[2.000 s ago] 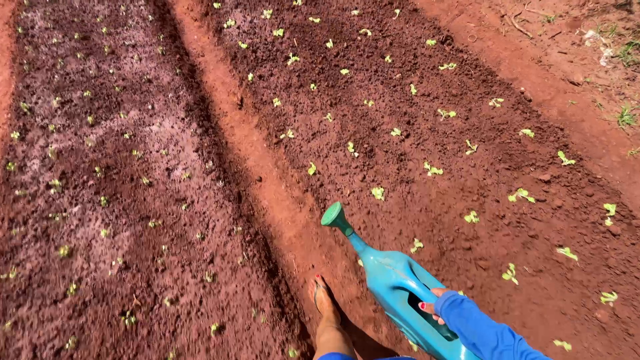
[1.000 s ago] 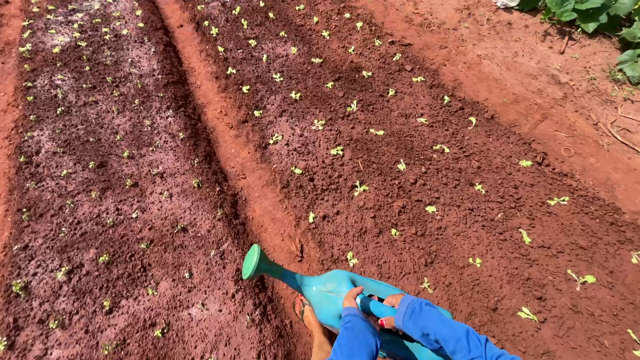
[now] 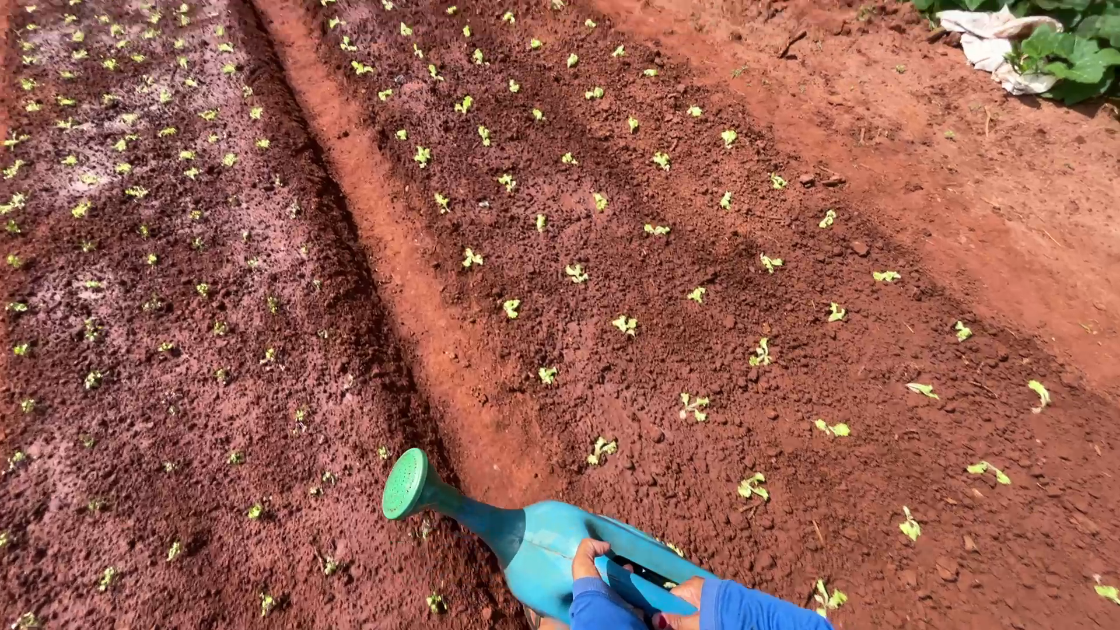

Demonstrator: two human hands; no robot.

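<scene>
A blue plastic watering can (image 3: 547, 547) is at the bottom centre, its spout pointing up and to the left. The green sprinkler rose (image 3: 405, 484) on the spout is over the near edge of the left bed; no water is seen coming from it. My left hand (image 3: 589, 557) grips the can near the front of its handle. My right hand (image 3: 687, 602), partly hidden by its blue sleeve, holds the handle farther back. Small pale green seedlings (image 3: 625, 325) stand in rows in the dark red soil of the right bed.
The left bed (image 3: 219, 420) also bears rows of small seedlings. A narrow red dirt furrow (image 3: 420, 324) runs between the beds. Bare red ground (image 3: 945, 166) borders the right bed, with a whitish cloth or sack (image 3: 989, 44) beside leafy green plants (image 3: 1072, 61) at the top right.
Two seconds ago only one hand showed on the can; now both hold it. The spout has swung left, from over the furrow to the left bed's edge. The view has shifted.
</scene>
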